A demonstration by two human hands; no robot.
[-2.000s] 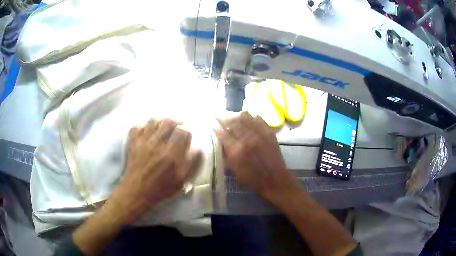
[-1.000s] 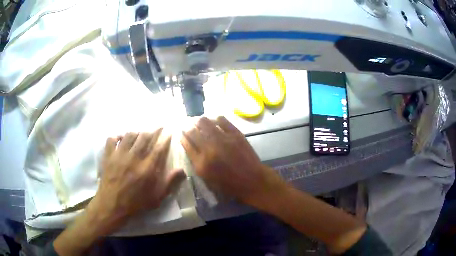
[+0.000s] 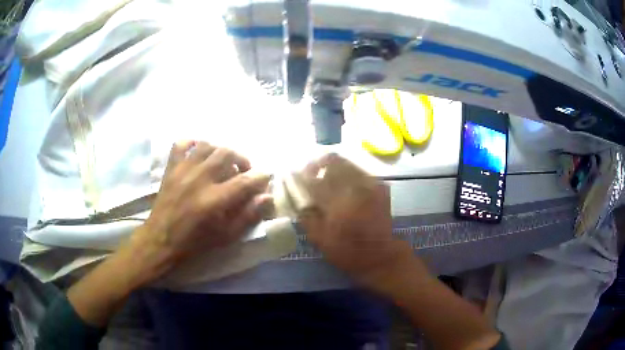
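Off-white cloth (image 3: pixel 130 137) with cream edge lines lies spread left of the sewing machine's needle area and over the table's front edge. My left hand (image 3: pixel 209 198) lies on it, thumb and fingers pinching its right edge. My right hand (image 3: pixel 353 215), blurred, holds a folded cream edge or strip (image 3: pixel 293 195) of the cloth just in front of the needle area. The sewing machine (image 3: pixel 438 68) is white with a blue stripe. The grey block (image 3: pixel 327 123) hangs behind my right hand. Presser foot and needle are lost in the lamp's glare.
Yellow scissor handles (image 3: pixel 397 123) lie behind my right hand. A lit smartphone (image 3: pixel 482 164) stands right of them. A bundle with crinkled plastic (image 3: pixel 595 184) is at the table's right end. A ruler (image 3: pixel 480 229) runs along the front edge. Pale cloth (image 3: pixel 558 294) hangs below right.
The view has shifted. My hands have drawn the cloth's right edge into a fold between them, and its lower corner now lies bunched beside my left wrist. The phone screen shows a different picture.
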